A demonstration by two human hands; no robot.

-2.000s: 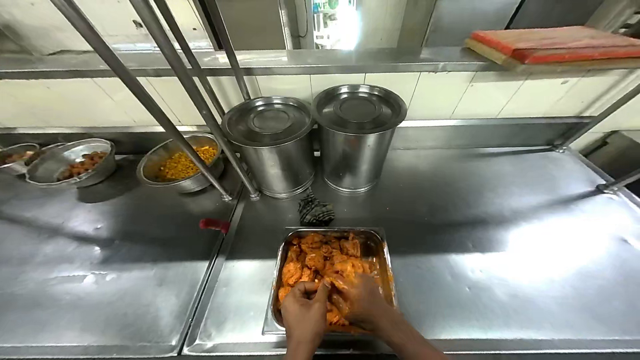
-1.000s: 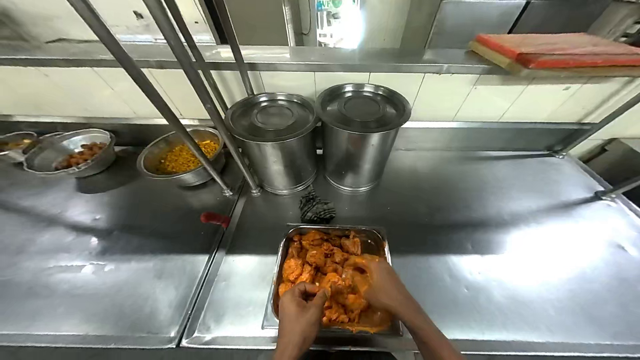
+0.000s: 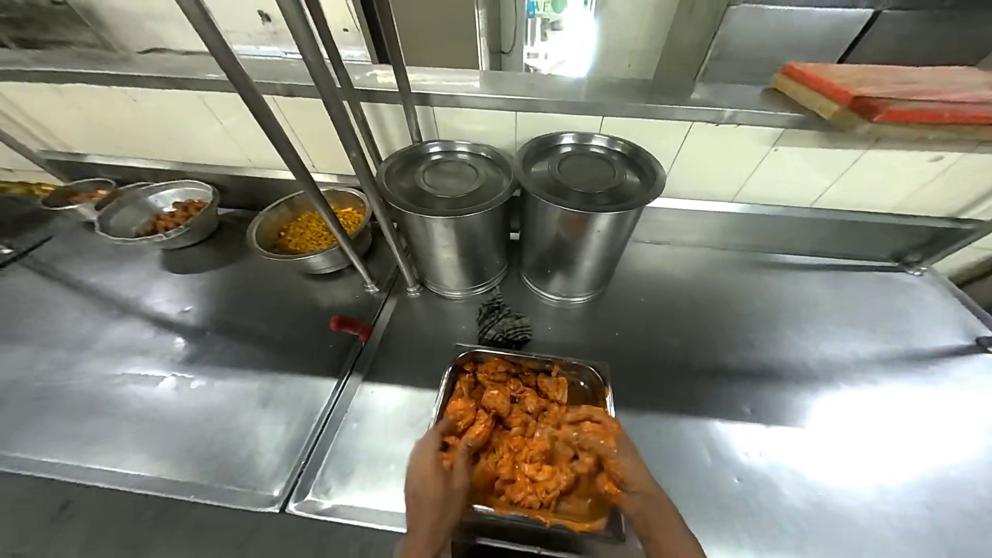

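Observation:
A rectangular steel tray (image 3: 446, 385) on the metal counter holds orange, sauce-coated chunks of what looks like marinated meat (image 3: 521, 434). At the tray's left side is my left hand (image 3: 439, 473), its thumb and fingers apart, with the fingertips by the pieces and nothing clearly held. My right hand (image 3: 601, 449) is in the right part of the tray, smeared with orange sauce and over the pieces; its fingertips are blurred against the food, so a grip cannot be made out. Just behind the tray lies a crumpled dark patterned cloth (image 3: 502, 324).
Two lidded steel canisters (image 3: 456, 248) (image 3: 573, 248) stand behind the cloth. Slanted metal poles (image 3: 291, 147) rise left of them. Bowls of yellow food (image 3: 263, 232) and brown pieces (image 3: 116, 221) are further left. A red handle (image 3: 350, 327) lies near the counter seam. Red boards (image 3: 930, 93) rest on the shelf.
My left hand's thumb and fingers, close together at the tray before, are now spread at its left side. My right hand remains in the right part of the tray.

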